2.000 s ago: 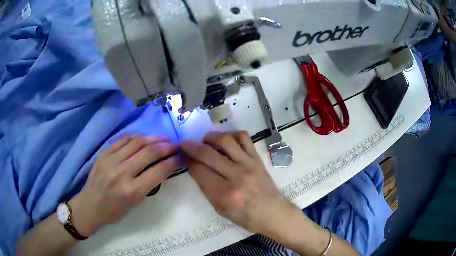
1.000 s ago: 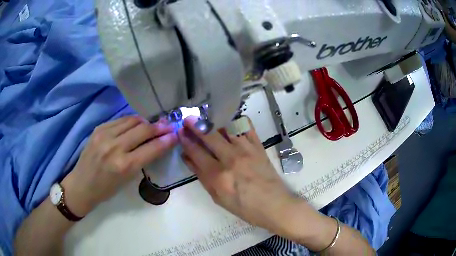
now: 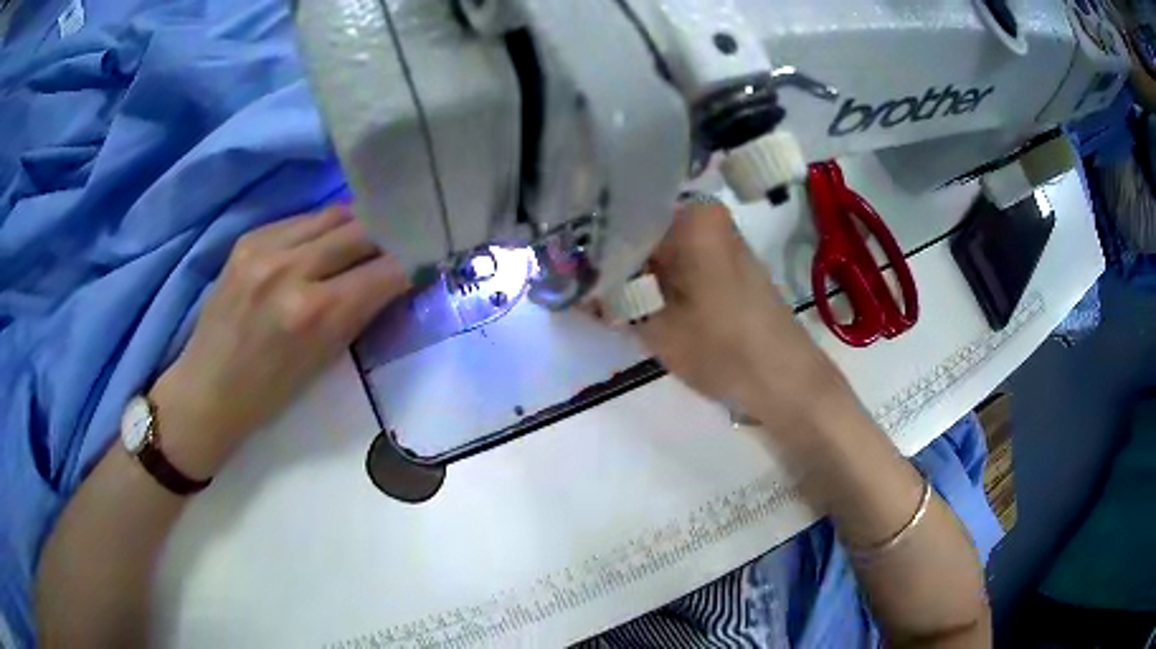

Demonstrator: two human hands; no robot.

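Note:
The light blue cloth lies in folds left of and behind the white sewing machine head. My left hand is at the cloth's near edge, left of the lit needle area. Its fingertips are partly hidden by the machine head, so its grip does not show. My right hand reaches in right of the needle, beside the pale lower knob. Its fingertips are hidden behind machine parts. The shiny machine bed plate shows bare between my hands.
Red-handled shears lie under the arm marked "brother". A dark smartphone lies by the machine base. A printed ruler strip runs along the table's front edge. More blue cloth hangs below at the right.
My hands have moved apart from the needle, the left leftward and the right rightward and farther back. The bed plate between them is uncovered. The bent metal arm is now mostly hidden by my right hand.

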